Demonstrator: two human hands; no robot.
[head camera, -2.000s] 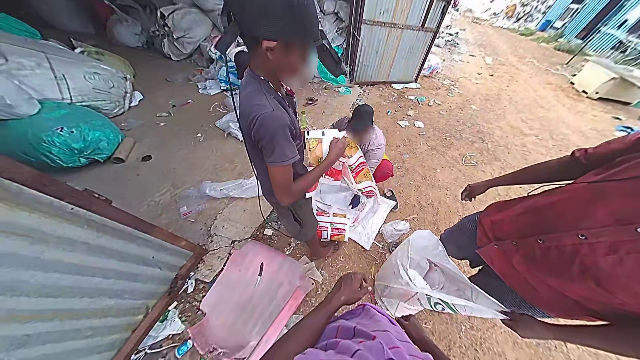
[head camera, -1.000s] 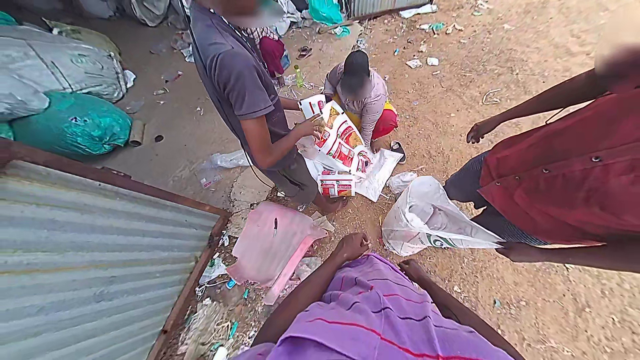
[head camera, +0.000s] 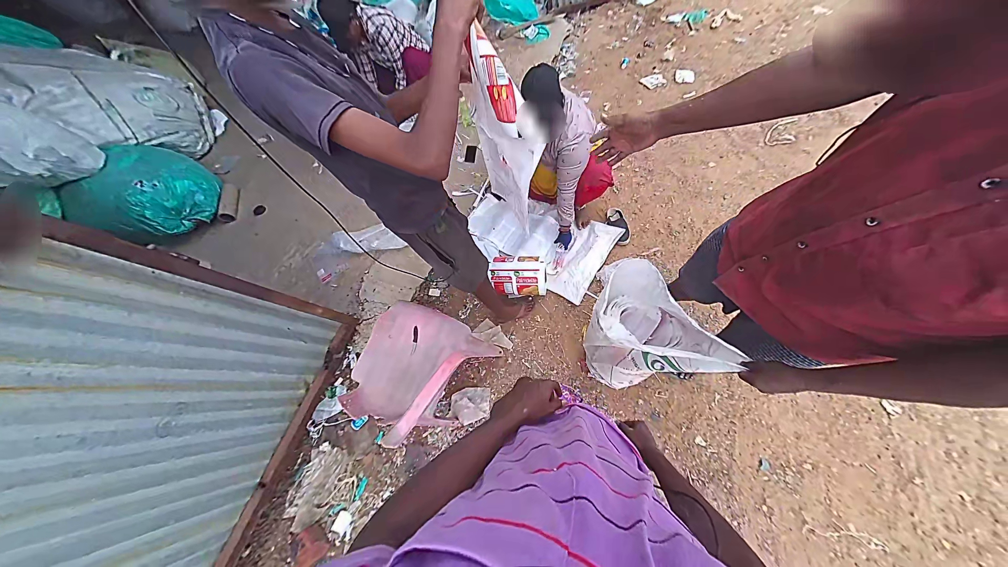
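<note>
My left hand is curled at the edge of my purple striped garment; whether it grips the cloth is hard to tell. On the other side of the garment, my right hand hangs low, partly hidden, its fingers unclear. Beyond them stands a white woven sack, its rim held by a person in a dark red shirt. A broken pink plastic piece lies on the ground to the left. Farther off, a standing person lifts a printed plastic sheet above a printed roll and white sheeting.
A corrugated metal panel with a rusty frame fills the lower left. Green and grey stuffed bags are piled behind it. A person crouches by the sheeting, another farther back. Litter lies along the panel's foot.
The standing person has raised the printed sheet from waist height. The person in red has stretched one hand out toward the crouching person. My hands stay near my garment.
</note>
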